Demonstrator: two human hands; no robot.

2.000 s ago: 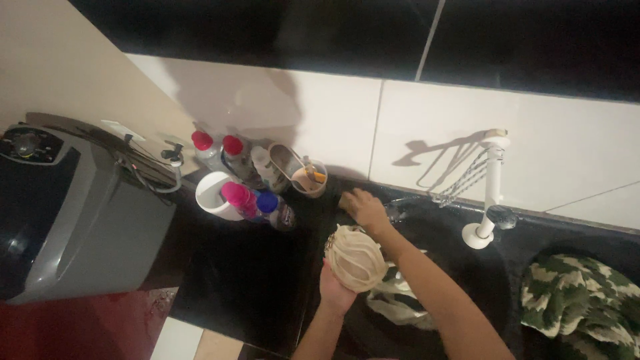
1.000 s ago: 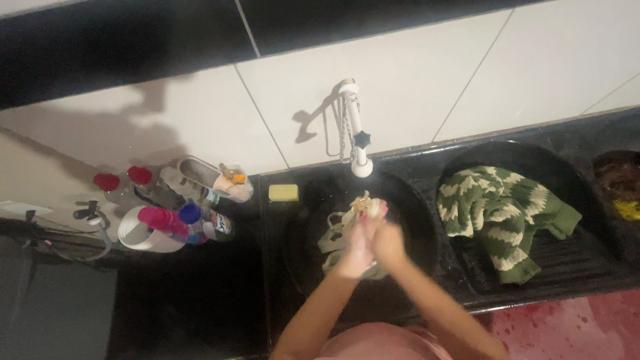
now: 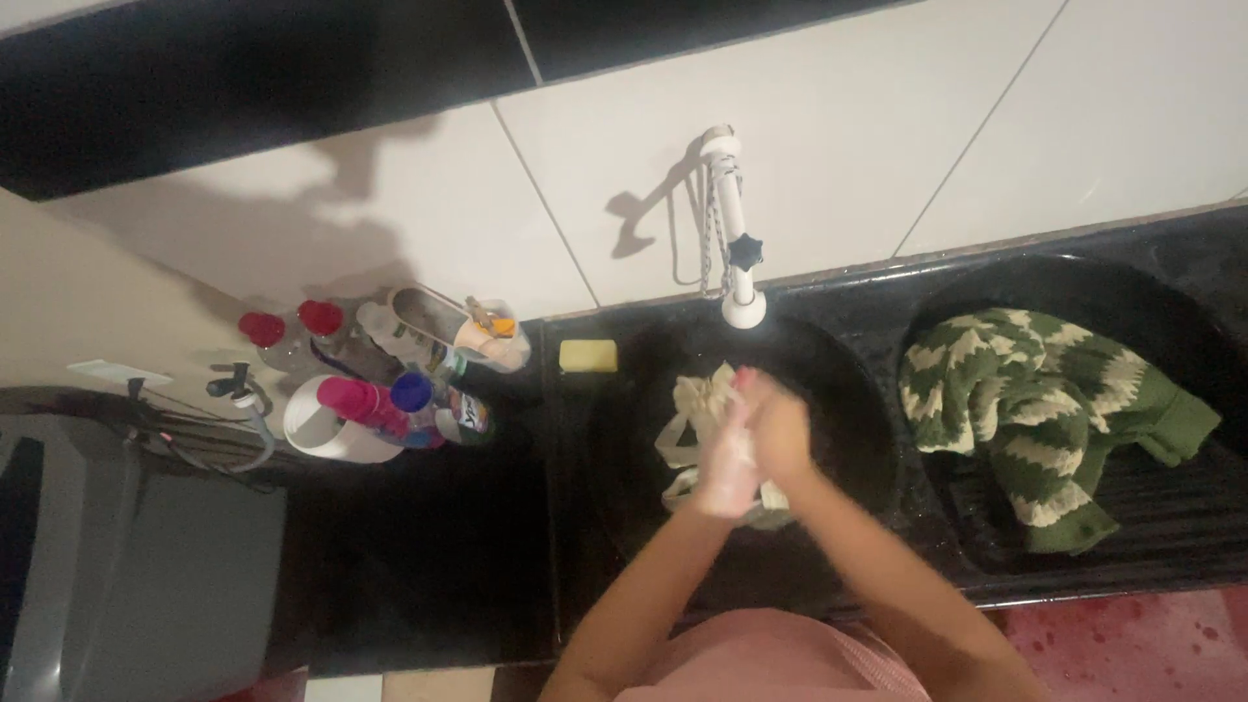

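Over the round black sink basin [image 3: 848, 409], my left hand [image 3: 729, 463] is pressed together with my right hand [image 3: 783, 429]. A cream-coloured cloth item [image 3: 700, 400] is bunched in my left hand, and its straps or folds hang down into the basin. White suds show on my left hand. My right hand is blurred and rests against the left palm; its fingers are partly hidden. Above the hands, the white wall faucet [image 3: 733, 214] has a dark star-shaped knob. A yellow bar of soap [image 3: 588, 356] lies on the counter at the basin's left.
A green and cream patterned knit garment [image 3: 1048, 419] lies in the ribbed washboard basin at the right. Bottles with red caps [image 3: 320, 318], a white tub [image 3: 336, 429] and a clear container of brushes [image 3: 492, 336] stand at the left, near a grey washing machine [image 3: 185, 575].
The view has swung right since the earliest frame. My hands, apart there with the cream cloth in the left, are now together over the basin. The yellow soap, not visible there, lies on the counter.
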